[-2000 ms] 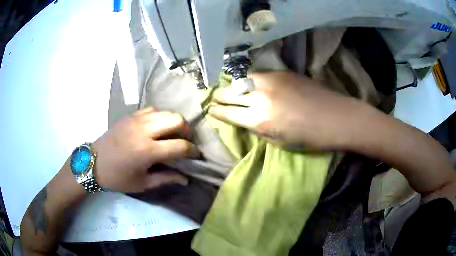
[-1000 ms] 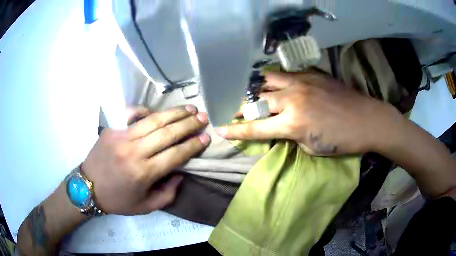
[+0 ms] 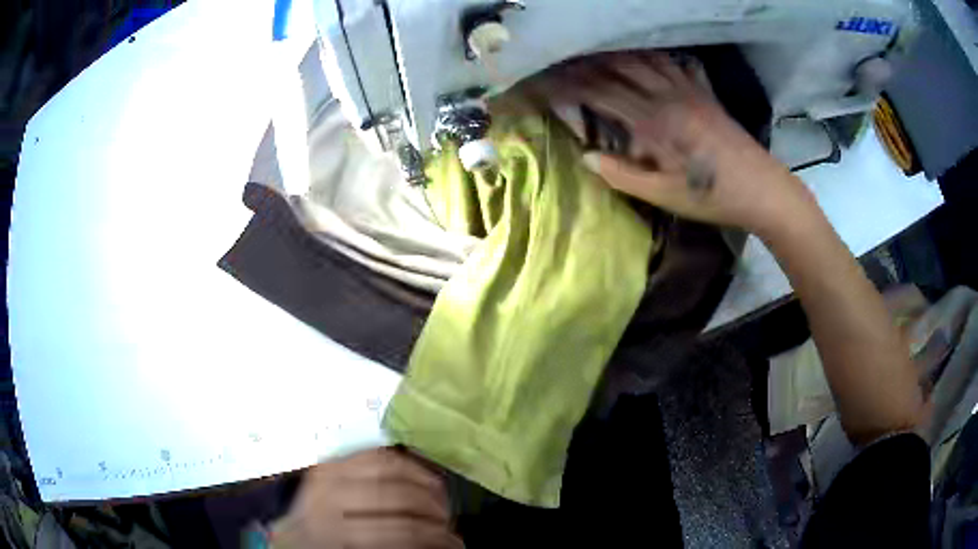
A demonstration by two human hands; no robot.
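The olive cloth piece (image 3: 515, 343) hangs from the needle area over the table's front edge. Grey-taupe cloth (image 3: 365, 214) and a dark brown panel (image 3: 322, 273) lie left of and under it. The sewing machine head (image 3: 601, 38) stands above, with the needle area (image 3: 413, 166) at the olive piece's upper left edge. My right hand (image 3: 665, 139) is blurred, right of the needle on bunched cloth; its grip is unclear. My left hand (image 3: 370, 502) is blurred and cut off by the bottom edge, beside the olive piece's lower left corner; whether it holds anything is hidden.
The white table (image 3: 139, 268) has printed scale marks along its front edge. A bright lamp strip (image 3: 290, 118) stands left of the needle. Loose beige cloth (image 3: 799, 386) hangs at the lower right. A wire frame and an orange-brown item (image 3: 899, 134) are at the right.
My left hand has left the cloth beside the needle and moved down to the front edge. My right hand has moved up and back. The olive piece is more spread out and the brown panel more exposed.
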